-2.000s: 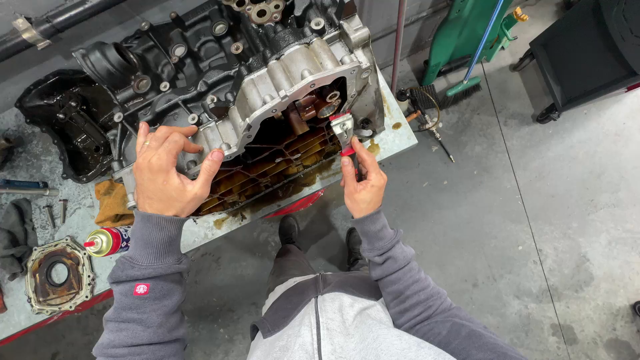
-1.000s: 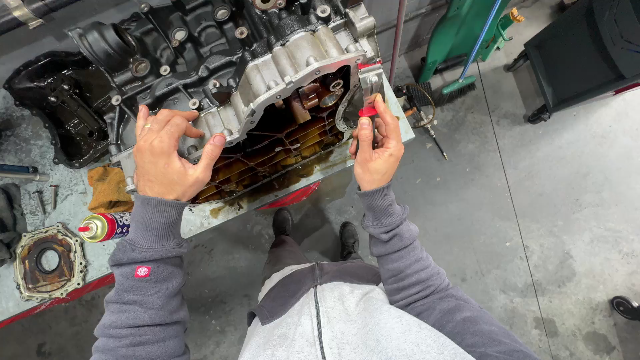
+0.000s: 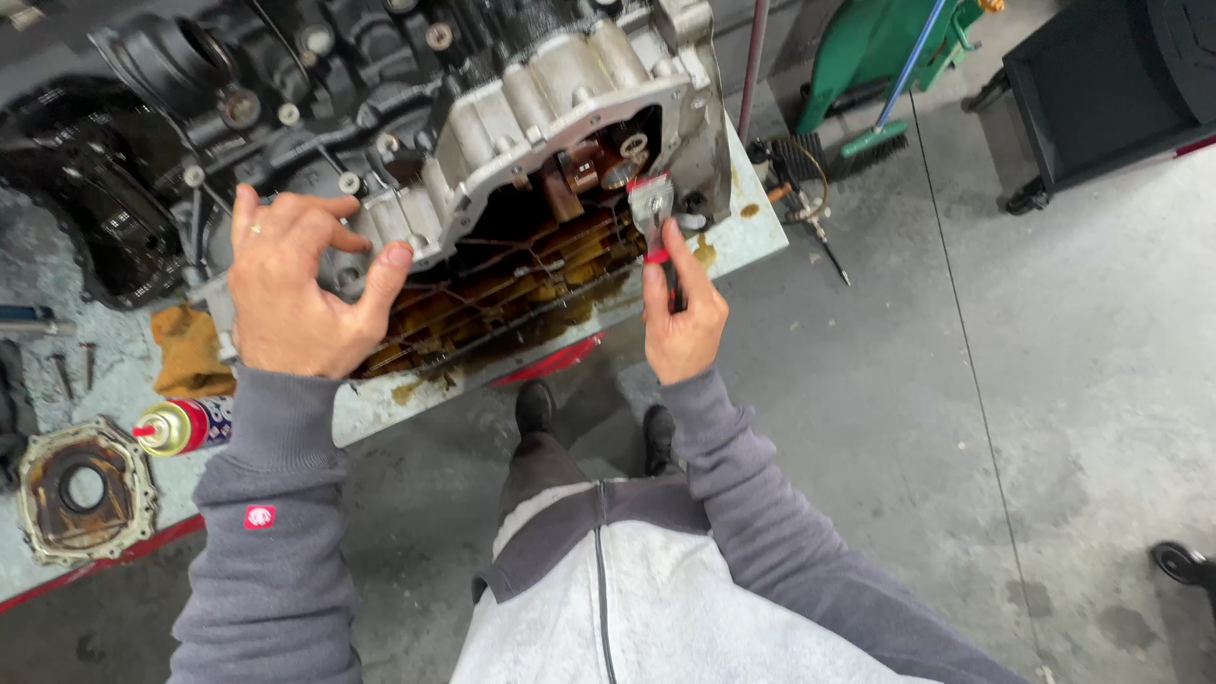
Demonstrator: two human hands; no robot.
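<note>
An engine block (image 3: 560, 95) lies on a light bench, with its oily inside facing the near edge. My left hand (image 3: 304, 285) rests on the block's metal flange at the left, fingers spread and thumb on the rim. In my right hand (image 3: 686, 313) is a scraper (image 3: 653, 211) with a red and black handle and a wide metal head. The scraper's head is at the right end of the block's opening, close to the flange edge; whether it touches the metal I cannot tell. My fingers hide part of the handle.
On the bench (image 3: 380, 413) at left lie an octagonal metal cover (image 3: 33, 503), a spray can (image 3: 180, 426), an orange-brown cloth (image 3: 190, 351), bolts (image 3: 88, 366) and a black oily pan (image 3: 114, 228). Beyond the bench's right end are a broom (image 3: 874, 141) and a black wheeled cart (image 3: 1102, 104).
My right hand with the scraper went up to the flange's right corner a second ago and is now lower, by the opening. My left hand has stayed on the block.
</note>
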